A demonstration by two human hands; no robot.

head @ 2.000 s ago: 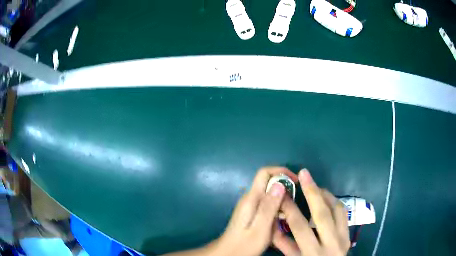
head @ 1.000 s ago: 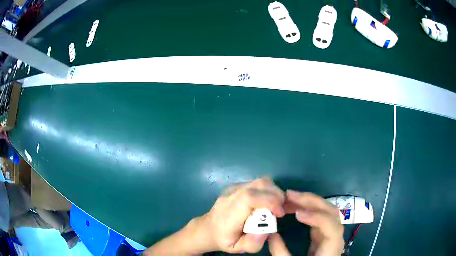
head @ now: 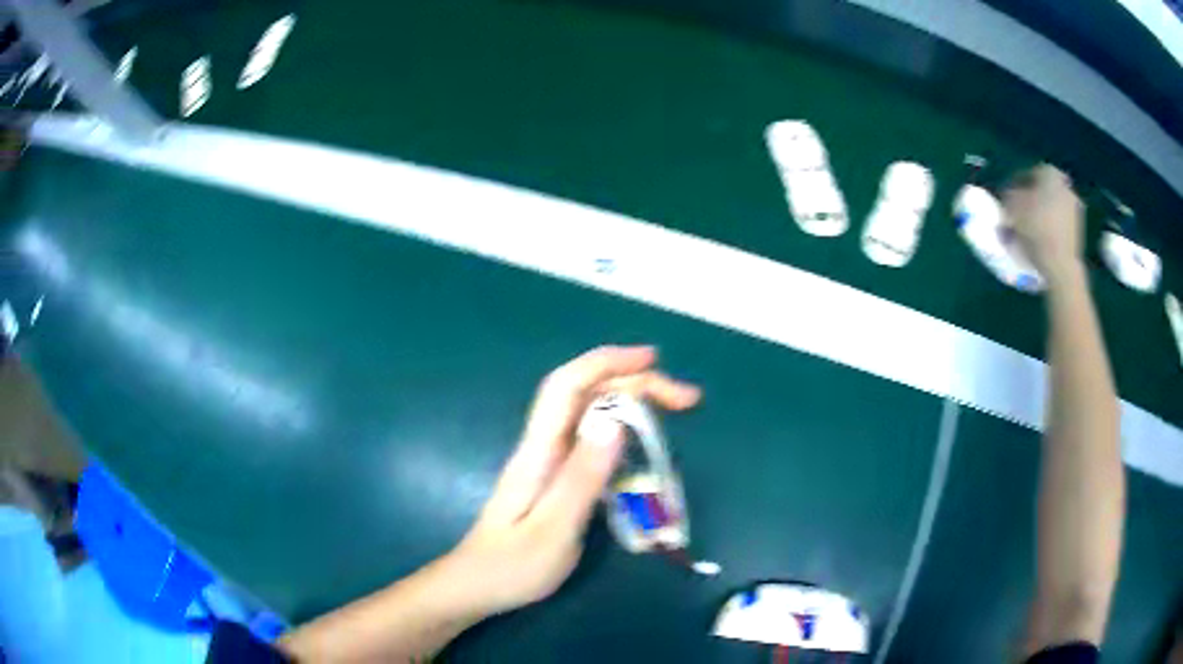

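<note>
My left hand (head: 545,486) holds a white housing shell (head: 668,490) over the green work surface, thumb on its upper end. The shell's open side shows a blue battery at its lower end, and a short dark lead with a small white plug (head: 705,568) hangs out. My right hand (head: 1046,218) is stretched over the belt, at the right side of a white shell with blue patches (head: 992,244). It is blurred; whether its fingers grip that shell cannot be told.
Another white unit with blue patches (head: 789,615) and red leads lies on the work surface. Beyond the white rail (head: 610,260), the belt carries white cover plates (head: 807,179) and another white unit (head: 1131,262) at right. A blue object (head: 156,551) is at lower left.
My right hand has left the held shell and reached out to the belt. My left hand has turned the shell so its open side shows. The view has tilted and shifted.
</note>
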